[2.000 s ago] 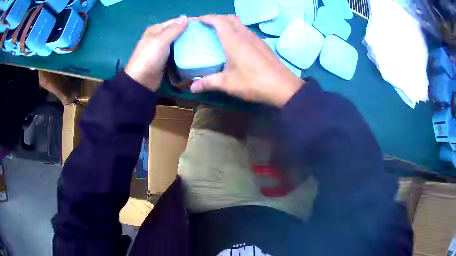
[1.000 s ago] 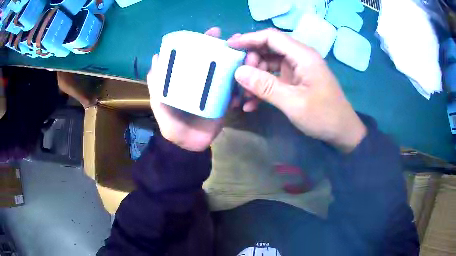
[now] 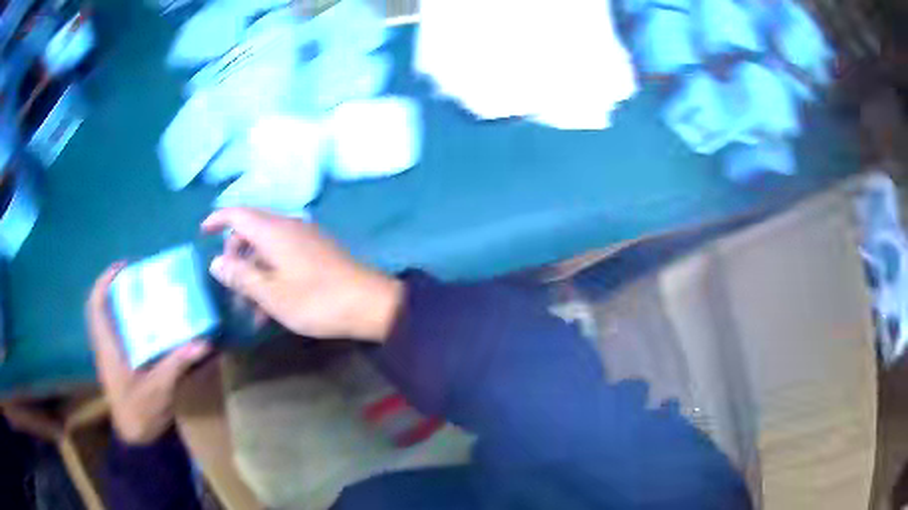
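My left hand (image 3: 142, 383) holds a light-blue speaker unit (image 3: 164, 304) above the bench's front edge, at the lower left of the blurred view. A bright light-blue face of the unit points towards me. My right hand (image 3: 289, 274) is just right of the unit, with its fingers bent and thumb near the fingertips. Whether it holds or touches anything is too blurred to tell. Loose light-blue front covers (image 3: 373, 137) lie in a pile on the bench beyond my hands.
The green bench top (image 3: 498, 199) carries white sheets (image 3: 528, 60) at the back. More light-blue units (image 3: 737, 105) stand at the right and others at the far left edge. Large brown cardboard (image 3: 796, 349) is below the bench at the right. A red object (image 3: 403, 418) shows below.
The view has swung to the right. The unit's underside with two dark strips has turned away, and another face now shows. My right hand has moved slightly off the unit.
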